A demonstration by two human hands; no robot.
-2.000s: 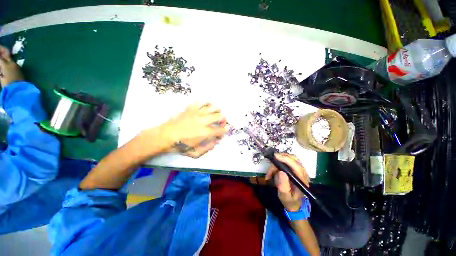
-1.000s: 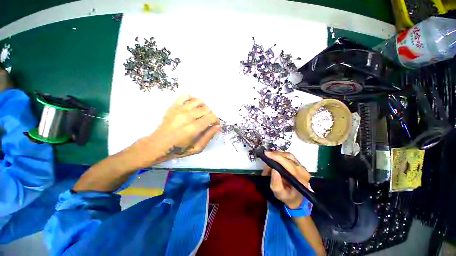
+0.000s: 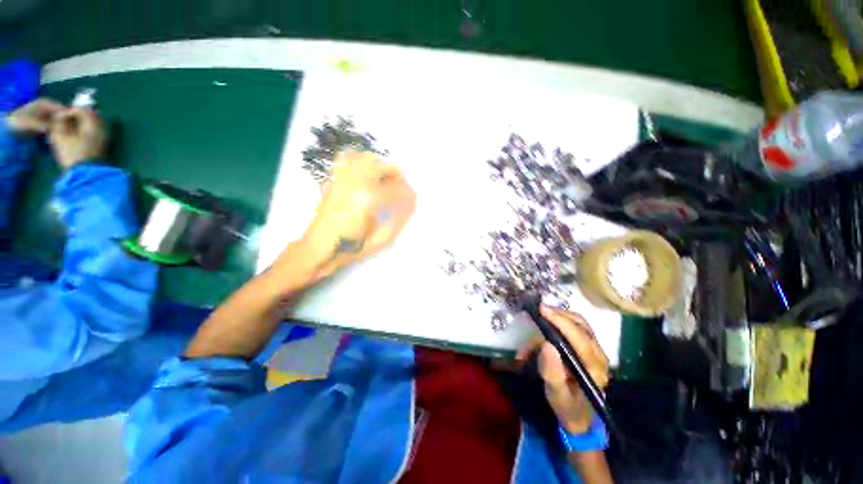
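My right hand (image 3: 572,364), with a blue wristband, holds the black soldering iron (image 3: 566,352); its tip is over the near edge of the right pile of small components (image 3: 530,250) on the white work sheet (image 3: 435,142). My left hand (image 3: 364,203) is over the left part of the sheet, at the near side of the darker pile of components (image 3: 333,142), and covers part of it. The hand is blurred and its fingertips are hidden, so I cannot tell whether it holds anything.
A solder wire spool (image 3: 168,227) stands left of the sheet. A tape roll with white contents (image 3: 632,274), a black fan-like housing (image 3: 658,194), a yellow sponge (image 3: 782,367) and a plastic bottle (image 3: 818,137) are at right. Another person's hands (image 3: 71,130) are at far left.
My left hand has moved away from the iron's tip, left and outward to the darker pile. My right hand still holds the iron near the right pile. The whole view has shifted.
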